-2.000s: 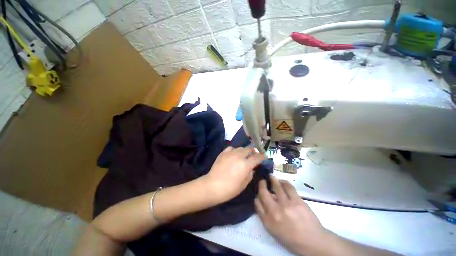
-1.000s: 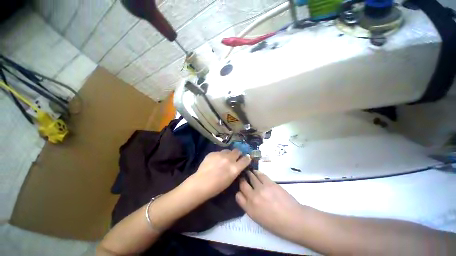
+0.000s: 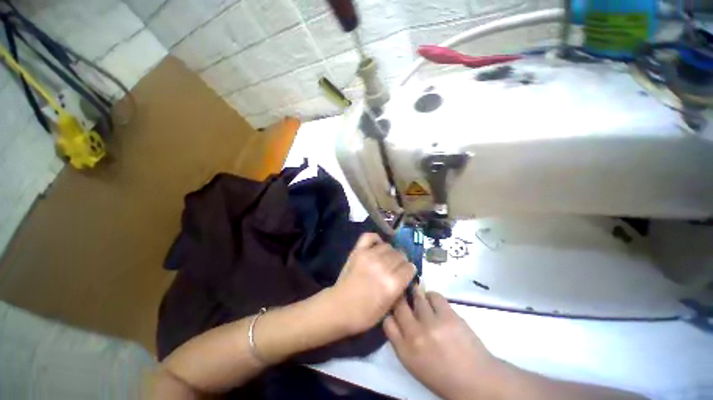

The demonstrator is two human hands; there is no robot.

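A dark maroon-brown and navy garment (image 3: 234,258) lies heaped on the machine table, left of the sewing machine head (image 3: 500,172). My left hand (image 3: 374,283) is closed with its fingers bent on the garment's edge, just left of the presser foot (image 3: 436,248). My right hand (image 3: 438,344) lies close beside it, fingertips at the same edge of cloth. A small blue piece (image 3: 408,248) shows between my left fingers and the needle area; I cannot tell whether it is cloth or a tool. The exact stitch point is hidden.
A brown cardboard guard (image 3: 117,203) stands at the left, with a yellow plug (image 3: 80,144) above it. A dark-handled screwdriver (image 3: 344,14) stands on the machine head. A red-handled tool (image 3: 461,56) and a blue-green container (image 3: 618,30) are on top. A small yellow-green cutter (image 3: 334,91) is near the wall.
The camera view has turned and shifted since the earlier frames. My left hand's fingers are more curled in than two seconds ago. Both hands stay at the cloth edge beside the needle area.
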